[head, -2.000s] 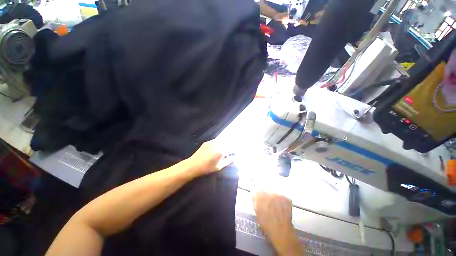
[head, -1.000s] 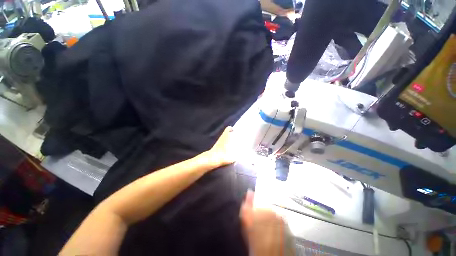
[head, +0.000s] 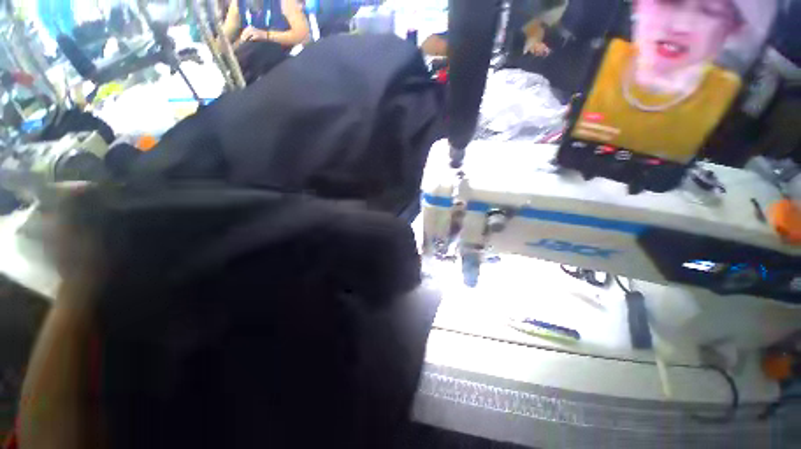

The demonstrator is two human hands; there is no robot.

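The black garment piece (head: 263,289) is a large blurred sheet of cloth, raised in front of the machine's left end. My left hand (head: 77,241) is blurred at the left, at the cloth's upper left corner, and appears to grip it. My right hand does not show. The dark garment bundle (head: 325,114) lies behind the piece. The white sewing machine (head: 571,237) with its blue stripe stands at the right. Its needle area (head: 452,254) is in bright glare, and no cloth can be made out under it.
A yellow-green and blue pen-like tool (head: 549,330) and a dark-handled tool (head: 638,320) lie right of the needle. A printed ruler (head: 501,399) runs along the front edge. A phone (head: 650,96) stands above the machine head, beside a dark upright tube (head: 470,70). Other people sit behind.
My left hand has moved from beside the needle to the far left, and the cloth is now lifted and spread leftward. My right hand has gone out of sight. The view has turned and tilted up.
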